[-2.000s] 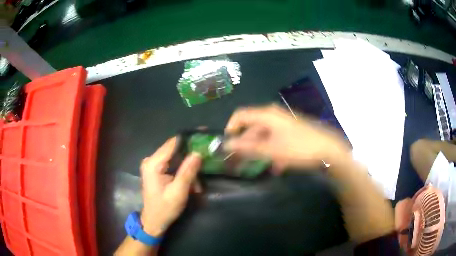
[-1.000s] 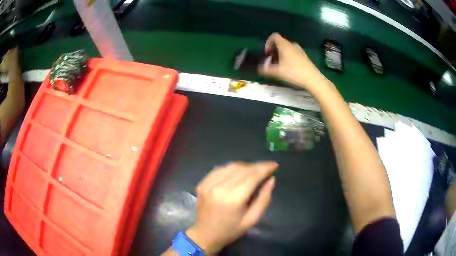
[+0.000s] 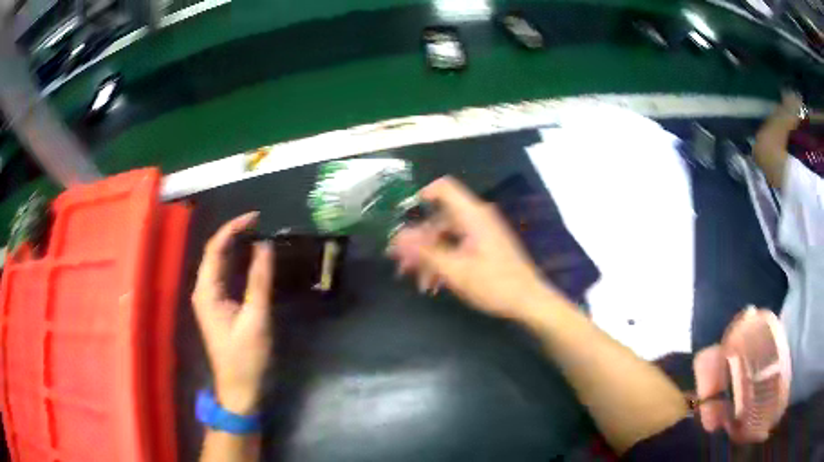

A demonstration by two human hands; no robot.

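My left hand (image 3: 233,311) holds a black phone housing (image 3: 303,266) between thumb and fingers above the dark mat. A pale gold bar shows near the housing's right end, and no green board is seen in it. My right hand (image 3: 456,248) is blurred, to the right of the housing and apart from it. Its fingers are bent near the board pile's right side; whether they hold anything cannot be told. The board pile (image 3: 357,191), green and silver, lies near the bench's far edge.
Red trays (image 3: 86,316) stand at left. White paper sheets (image 3: 632,226) and a glossy dark slab (image 3: 551,239) lie at right. A pink fan (image 3: 757,374) is lower right. Part-built units (image 3: 444,48) sit on the green belt (image 3: 316,86). Another person's arm (image 3: 775,135) shows at right.
My left hand, empty a second ago, now holds a black housing. My right hand has come back from the belt to beside the board pile. The camera view has shifted.
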